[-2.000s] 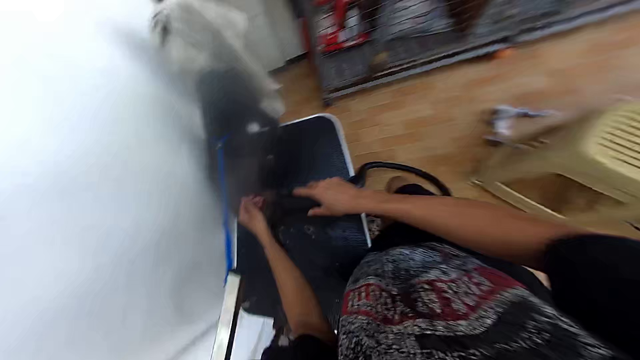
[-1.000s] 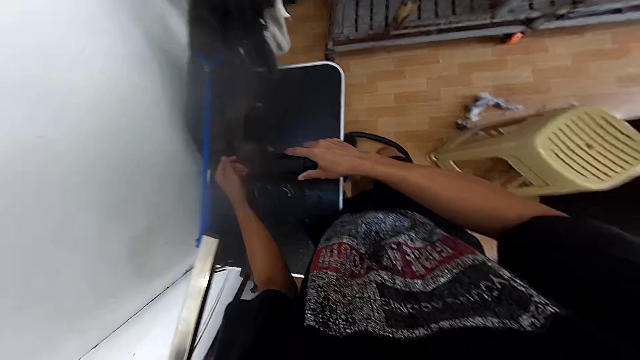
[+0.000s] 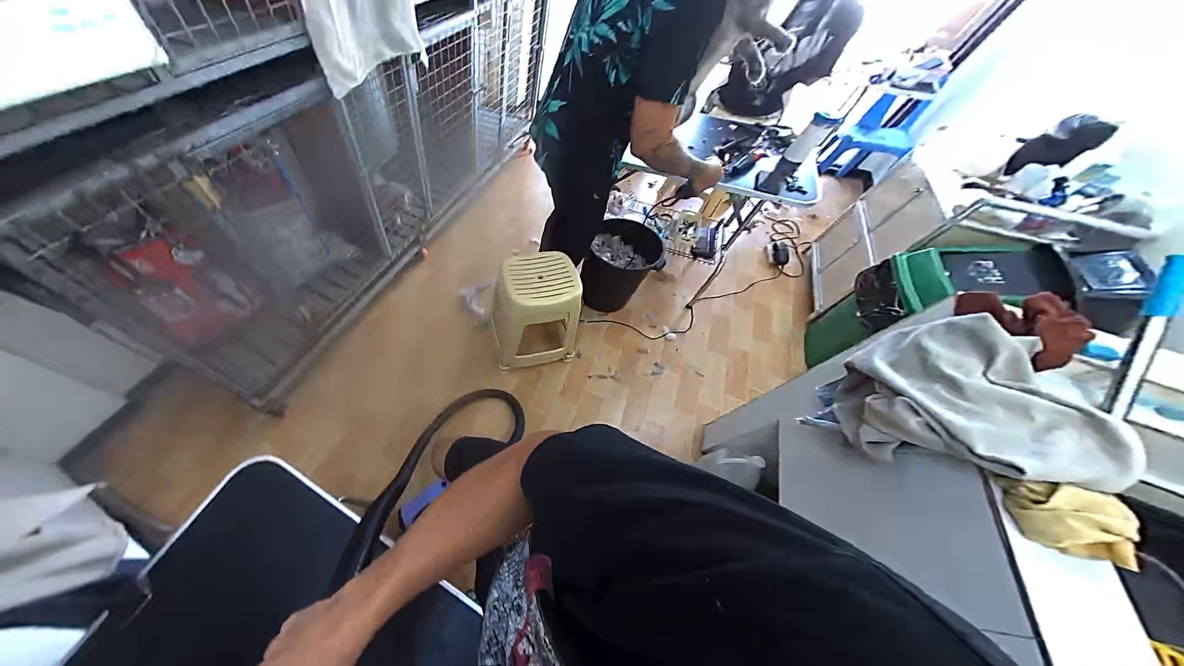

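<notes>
At the lower left, my right hand [image 3: 319, 634] is over the black table top [image 3: 250, 541] with the pale rim; its fingers run out of the frame, so what it holds is hidden. A black flexible hose [image 3: 398, 481] curves from the floor side over the table's edge and passes beside my right wrist. My left hand is outside the view. Pale cloth [image 3: 60, 555] hangs at the table's left side.
A beige plastic stool [image 3: 539, 310] stands ahead, beside a dark bucket [image 3: 622, 268]. Another person [image 3: 647, 111] works at a second table. Wire cages [image 3: 277, 203] line the left; a counter with a grey towel [image 3: 990, 398] is at right.
The view has swung far to the right, bringing in the other person and the counter. My left hand, seen earlier over the black table, is out of view.
</notes>
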